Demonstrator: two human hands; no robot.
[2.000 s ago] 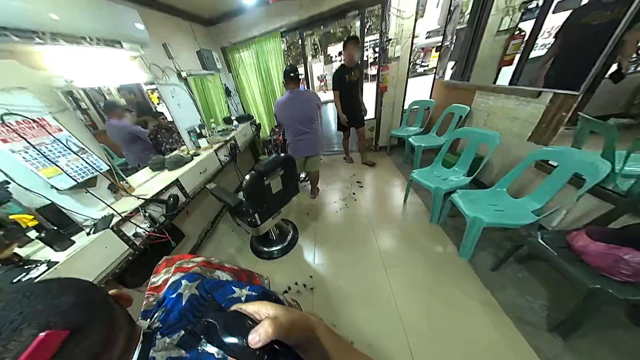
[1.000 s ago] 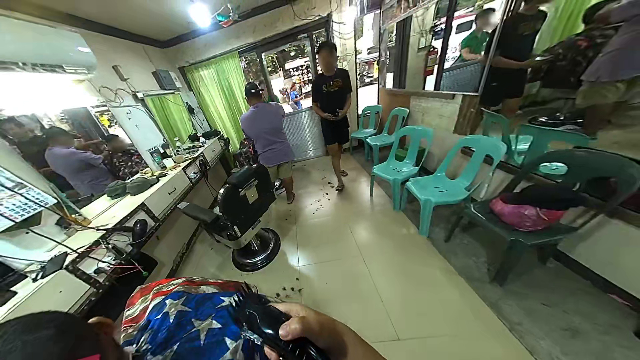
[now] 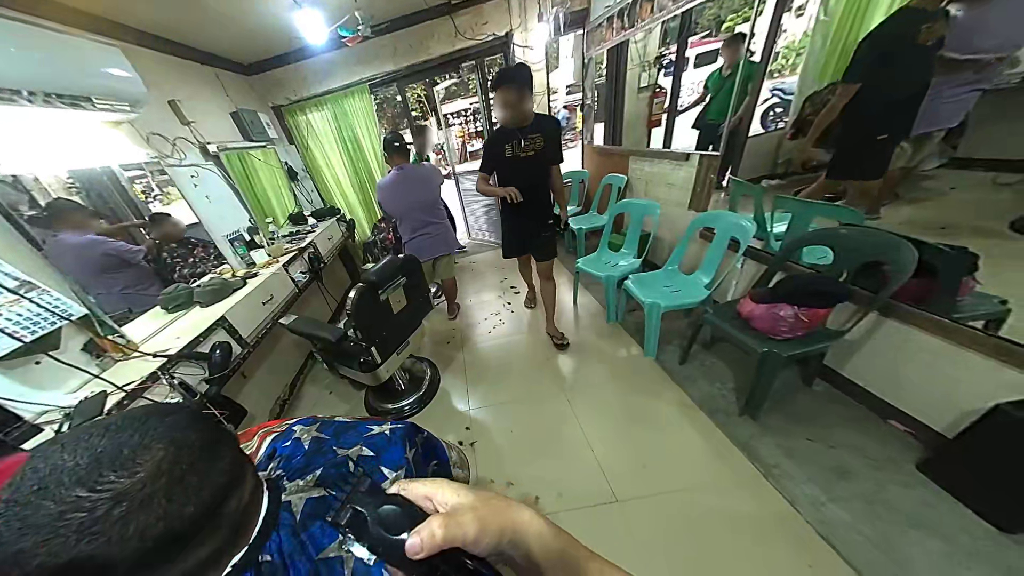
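Note:
Black hair clippers (image 3: 388, 528) are in my right hand (image 3: 472, 520), low in the middle of the view, with the blade end pointing up and left. Beneath them lies a barber's cape (image 3: 336, 456) in blue with white stars and red and white stripes, draped over a seated person. That person's head (image 3: 128, 488), with short dark hair, fills the lower left, and a light strip shows at the neck. Something red shows at the far left edge beside the head. My left hand is out of view.
An unoccupied black barber chair (image 3: 384, 320) stands ahead. Left runs a counter (image 3: 264, 308) with caps, cords and tools. A person in black (image 3: 524, 168) is on the tiled floor, near hair clippings; another in purple (image 3: 416, 208) stands behind the chair. Green plastic chairs (image 3: 680, 280) line the right wall.
The person in black has come closer from the doorway. A person in green now shows more fully in the right mirror. My right hand still holds the clippers over the cape.

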